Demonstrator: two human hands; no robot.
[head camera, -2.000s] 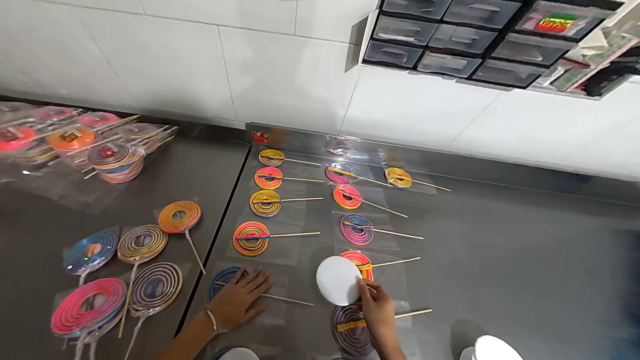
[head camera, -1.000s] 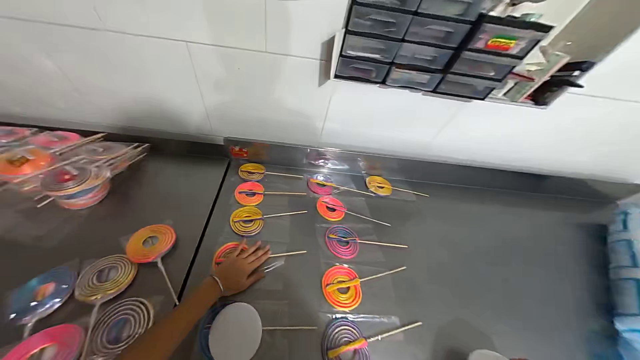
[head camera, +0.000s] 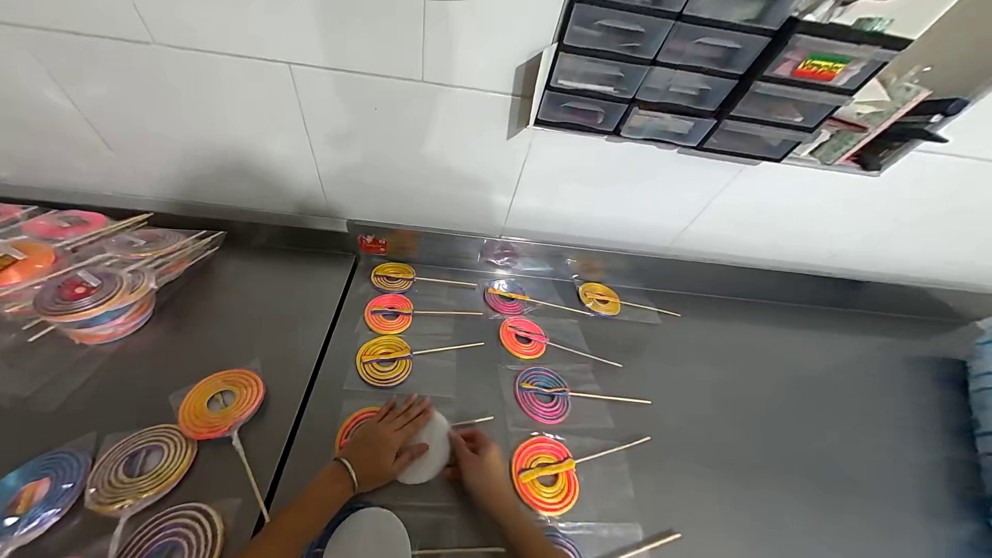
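My left hand (head camera: 385, 447) lies flat with fingers spread, partly on a white disc (head camera: 428, 449) and partly over a red-and-yellow spiral lollipop (head camera: 356, 426), whose stick sticks out to the right. My right hand (head camera: 475, 463) pinches the right edge of that disc. Just below, a second white disc (head camera: 367, 535) covers most of a dark spiral lollipop. To the right of my right hand is an orange-and-yellow spiral lollipop (head camera: 545, 496) on clear film. Above my hands, several more lollipops, such as a yellow one (head camera: 384, 361), lie in columns.
Wrapped lollipops (head camera: 221, 403) lie at the left, with a pile of bagged ones (head camera: 101, 298) behind them. A dark seam (head camera: 310, 387) divides the metal worktop (head camera: 775, 434). Drawer units (head camera: 674, 85) hang on the tiled wall. A blue-patterned item (head camera: 983, 418) is at the right edge.
My right hand, out of view one second ago, is back and holds a white disc's edge. A white disc now lies over the red-and-yellow lollipop under my left hand.
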